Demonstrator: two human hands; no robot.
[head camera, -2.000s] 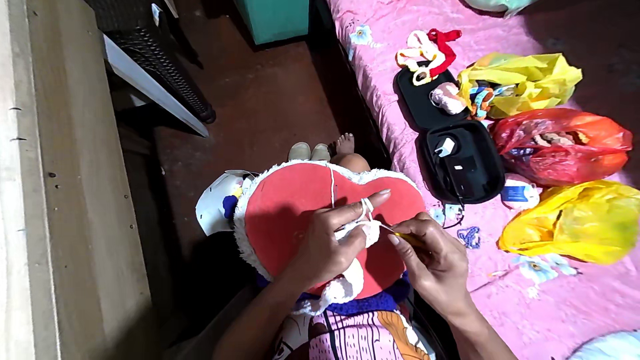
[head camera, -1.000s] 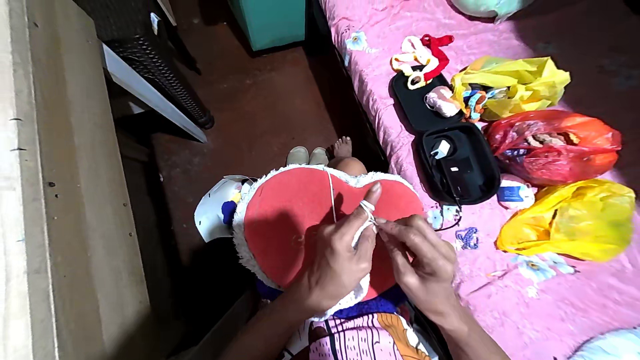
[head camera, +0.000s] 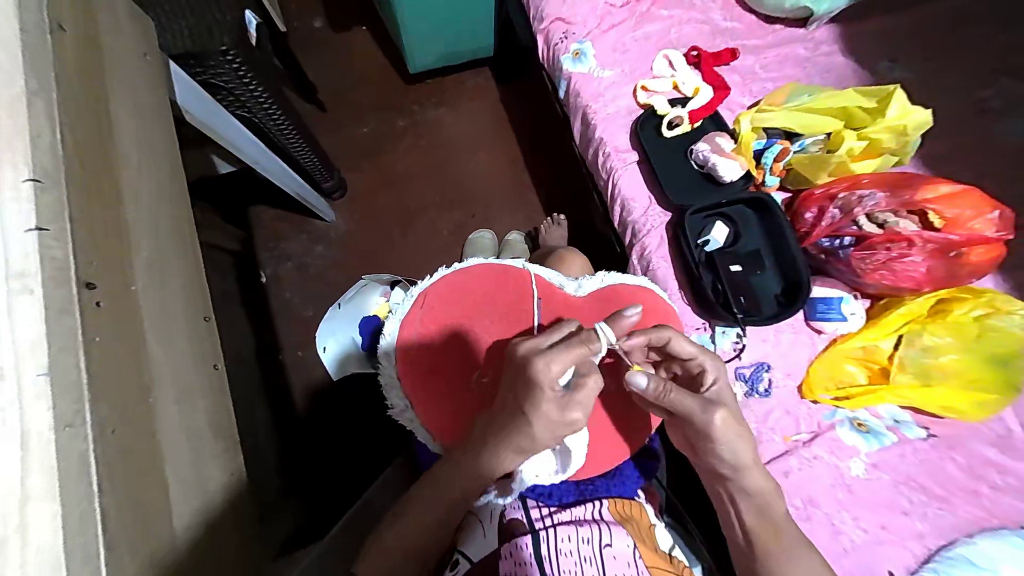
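White yarn (head camera: 535, 300) runs over a red heart-shaped board (head camera: 440, 360) with a fluffy white edge, which rests on my lap. My left hand (head camera: 548, 388) grips the yarn, with loops around a raised finger. A crochet hook (head camera: 626, 358) with a yellow handle is pinched in my right hand (head camera: 680, 384), its tip at the loops. The two hands nearly touch above the board's right half. White crocheted work (head camera: 556, 462) hangs below my left hand, partly hidden by it.
On the pink bedsheet (head camera: 808, 480) at right lie an open black case (head camera: 744, 264), a red plastic bag (head camera: 904, 232), yellow bags (head camera: 920, 352), a yarn ball (head camera: 834, 308) and crocheted strips (head camera: 704, 88). A wooden panel (head camera: 136, 320) stands at left, near a dark woven chair (head camera: 240, 88).
My right hand has drawn closer to my left since the oldest frame, and its fingers have shifted around the hook. My left hand still holds the yarn.
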